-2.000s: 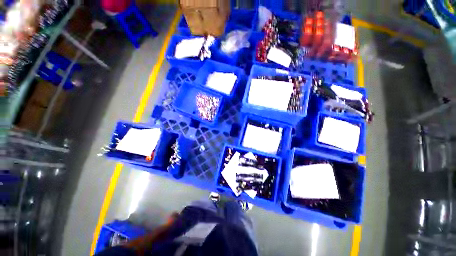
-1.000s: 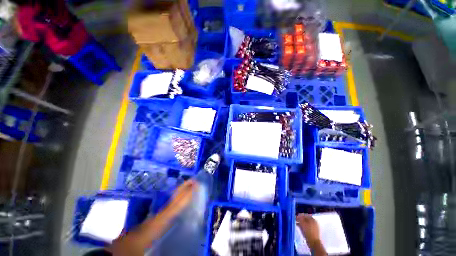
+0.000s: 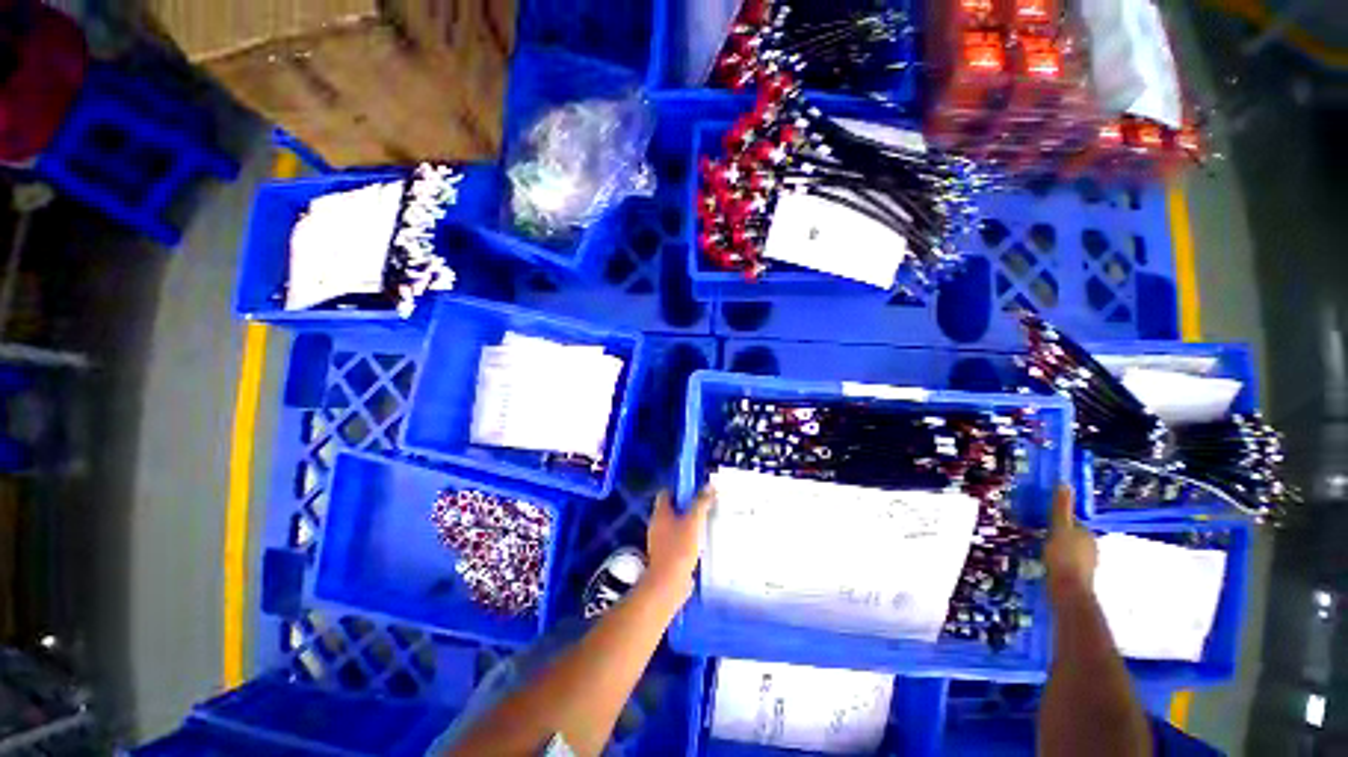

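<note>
A blue parts bin (image 3: 872, 391) full of black cables with red and metallic ends (image 3: 998, 569) stands in front of me. A white paper sheet (image 3: 835, 555) lies on the cables. My left hand (image 3: 680, 540) grips the bin's left wall. My right hand (image 3: 1069, 547) grips its right wall. Both hands look bare; the fingers inside or under the rim are partly hidden. I cannot tell whether the bin is lifted.
Blue pallets (image 3: 1035, 259) carry more blue bins with papers and cables around this bin. A cardboard box (image 3: 355, 89) stands at the upper left, bagged orange parts (image 3: 1005, 59) at the upper right. My shoe (image 3: 612, 581) is beside the bin's left side.
The view has moved closer to the middle bin. My left hand has reached to its left side, and my right hand has moved from over the lower right bin to its right side.
</note>
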